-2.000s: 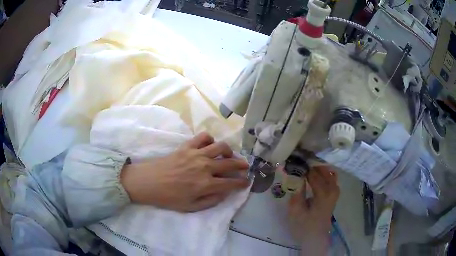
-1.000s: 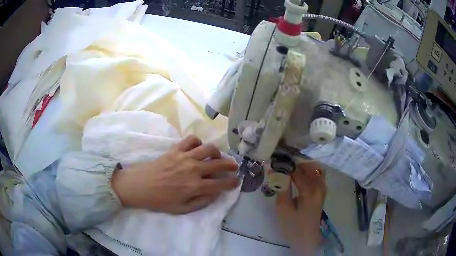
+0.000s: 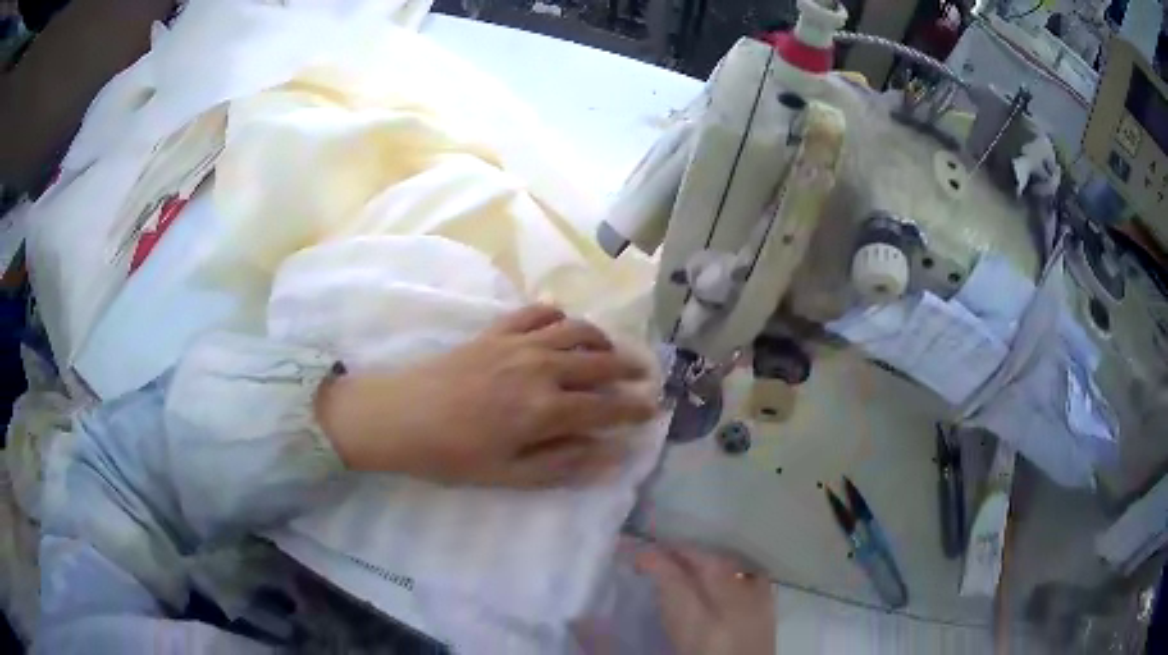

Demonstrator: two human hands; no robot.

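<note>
A white fabric panel [image 3: 448, 553] lies on the table with its right edge beside the presser foot and needle [image 3: 685, 374]. My left hand [image 3: 500, 403] lies flat on the panel, fingers spread, fingertips just left of the needle. My right hand [image 3: 705, 601] is at the bottom edge, partly cut off and blurred, near the panel's lower right edge; whether it grips the cloth cannot be told. Cream fabric [image 3: 320, 154] is heaped behind the panel. The beige sewing machine [image 3: 756, 192] stands over the bed.
Blue-handled snips [image 3: 867, 544] lie on the bed, with a dark slim tool [image 3: 949, 493] and a white printed tube [image 3: 986, 531] to their right. A cylindrical part [image 3: 775, 381] stands beside the needle. Paper slips [image 3: 948, 352] are tied around the machine. A control panel [image 3: 1134, 134] is behind.
My right hand has moved from the cylindrical part beside the needle down to the panel's lower right edge, uncovering the blue snips. My left hand stays on the panel. The camera view has shifted.
</note>
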